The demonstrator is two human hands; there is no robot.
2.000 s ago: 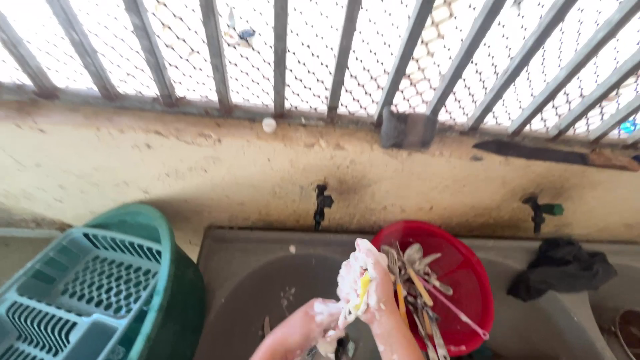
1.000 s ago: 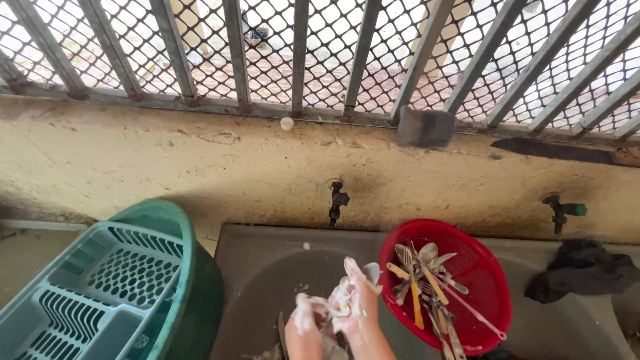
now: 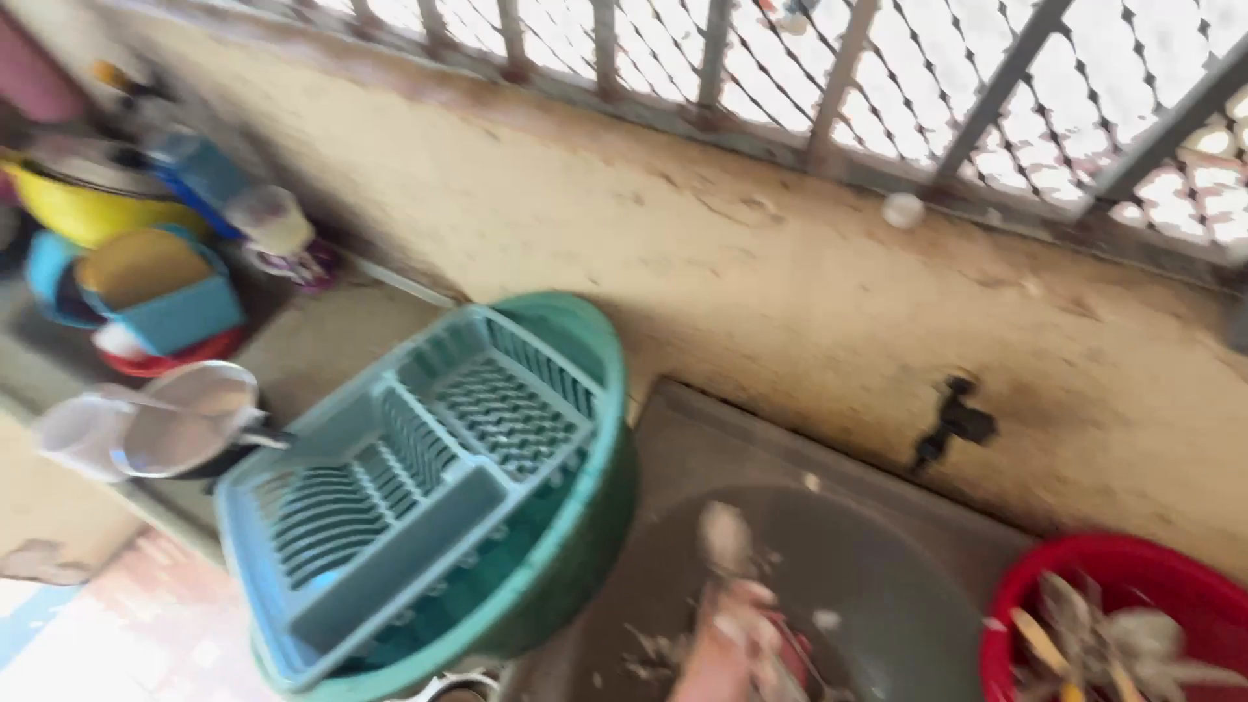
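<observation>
One hand shows, blurred, at the bottom of the head view over the grey sink basin (image 3: pixel 858 556); it appears to be my left hand (image 3: pixel 731 634). Its fingers are closed on a utensil that looks like a spoon (image 3: pixel 726 536), its rounded end pointing up toward the wall. A blurred red thing (image 3: pixel 795 648) lies beside the fingers; I cannot tell whether it is held. My right hand is out of view. To the right, a red plastic basin (image 3: pixel 1014 585) holds several spoons and other cutlery (image 3: pixel 1063 634), some with yellow handles.
A blue dish rack (image 3: pixel 390 526) rests on a green tub (image 3: pixel 619 487) left of the sink. Farther left are a pan (image 3: pixel 190 419), a clear plastic cup (image 3: pixel 73 439), a blue container (image 3: pixel 180 312) and a yellow bowl (image 3: pixel 88 210). A black tap (image 3: pixel 955 424) juts from the wall beneath window bars.
The view has swung left. My hands were together, soapy, over the sink; now one hand shows apart with the spoon-like utensil, and the other is out of view.
</observation>
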